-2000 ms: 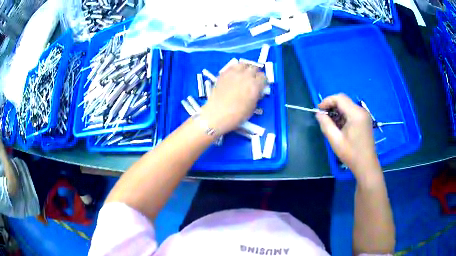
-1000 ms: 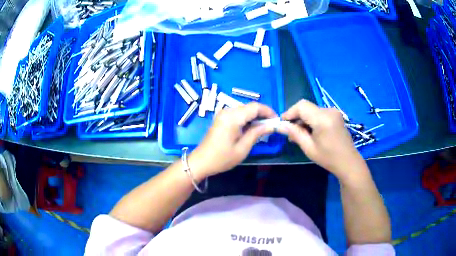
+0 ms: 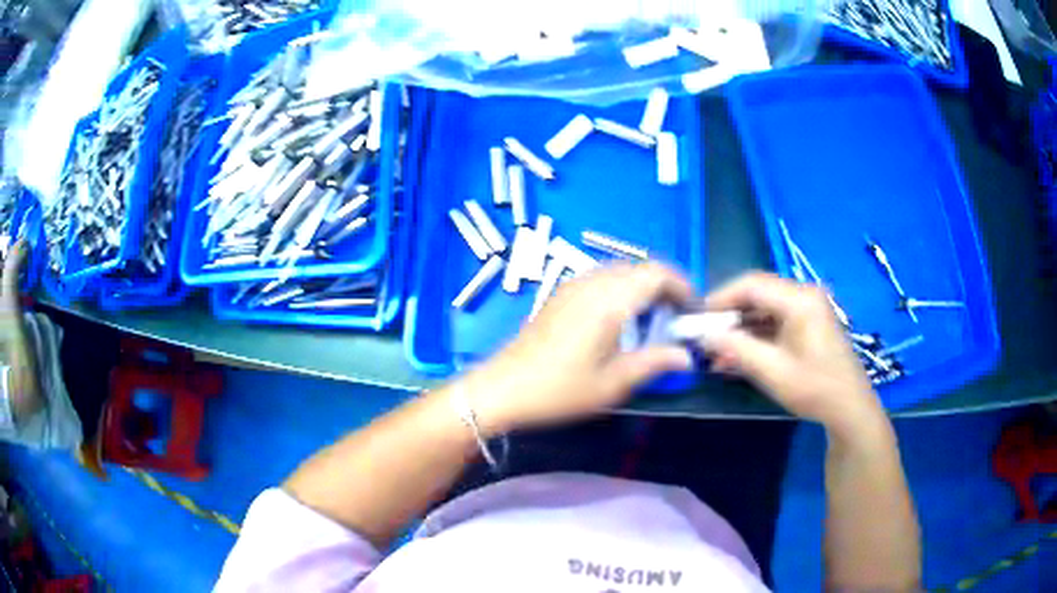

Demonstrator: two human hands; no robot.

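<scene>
My left hand and my right hand are close together over the front right corner of the middle blue tray. Between their fingers is a short whitish tube, held by my right fingers; its far end and any rod in it are blurred or hidden. My left fingers are curled beside it, blurred, and whether they grip it I cannot tell. Several white and silver sleeves lie loose in the middle tray. Thin rods with dark ends lie in the right blue tray.
Stacked trays heaped with silver tubes stand left, with trays of thin rods beyond. A clear bag of white sleeves lies behind the middle tray. Another person's arm shows at the left edge. Red stools stand below the bench.
My left hand has left the loose sleeves and met my right hand near the tray's front corner. The long rod seen earlier in my right hand no longer shows. The view has shifted slightly.
</scene>
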